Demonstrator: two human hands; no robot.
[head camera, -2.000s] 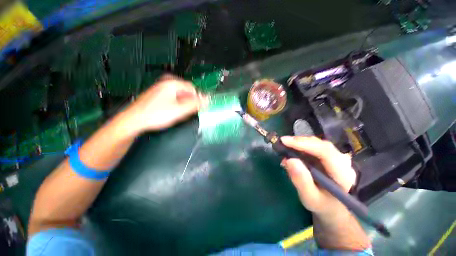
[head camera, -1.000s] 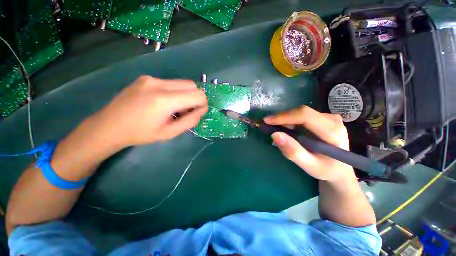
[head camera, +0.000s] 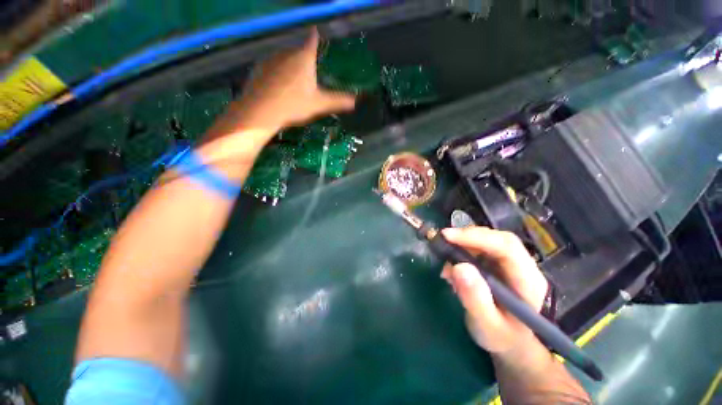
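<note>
My left hand (head camera: 289, 87) is blurred and reaches over the dark strip beyond the mat. Its thumb and fingers are spread beside a green circuit board (head camera: 348, 63); whether they grip it is unclear. A blue wrist strap (head camera: 206, 176) is on that arm. My right hand (head camera: 500, 289) holds the black soldering iron (head camera: 518, 304) like a pen. Its tip points up-left, beside the near left edge of the round yellow-amber tub (head camera: 408, 180), which holds silvery bits. A thin pale strand (head camera: 319, 186) shows faintly below the waiting boards.
More green boards (head camera: 328, 150) lie along the strip, some blurred. The black fume fan (head camera: 546, 206) stands right of the tub, close to my right hand. A blue cord (head camera: 87, 210) runs left from the strap. A yellow label (head camera: 30, 91) is on the far left rail.
My left hand has moved from the board on the mat out to the far strip. That board is gone from the mat. The iron tip is now by the tub, and the view has shifted.
</note>
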